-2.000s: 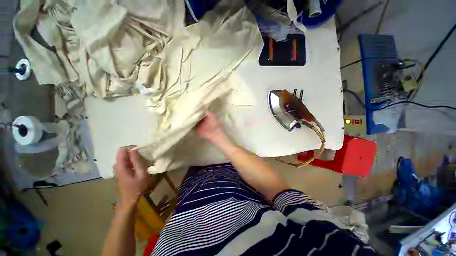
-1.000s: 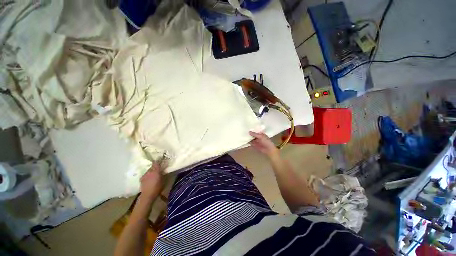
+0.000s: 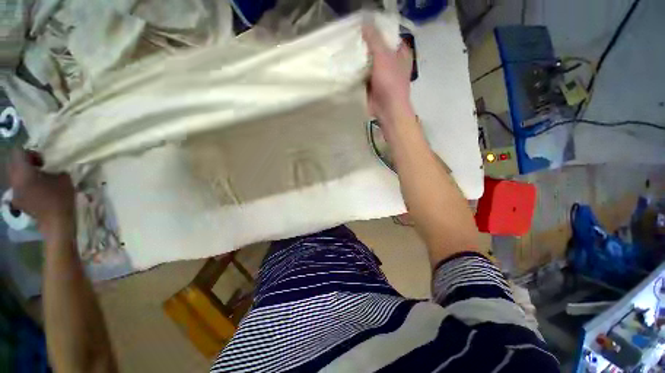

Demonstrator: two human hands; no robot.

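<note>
A cream cloth piece (image 3: 211,87) is stretched between my two hands, lifted above the off-white pressing table (image 3: 168,233) and blurred by motion. My left hand (image 3: 44,189) grips its left end at the left side of the view. My right hand (image 3: 388,73) grips its right end near the back of the table. Beige cloth (image 3: 277,156) shows below the lifted piece; whether it is the same piece I cannot tell. The iron is mostly hidden behind my right forearm; only a dark curved edge shows.
Crumpled cream cloth (image 3: 146,29) lies at the back left. White thread cones (image 3: 14,211) stand at the left. A red stool (image 3: 507,207) is right of the table, with a blue board (image 3: 529,95) behind it. A yellow-brown wooden stool (image 3: 197,313) is under the front edge.
Both hands have moved from the table's front edge up and back, lifting the cloth. My left hand has also moved far left. My right forearm now covers most of the iron.
</note>
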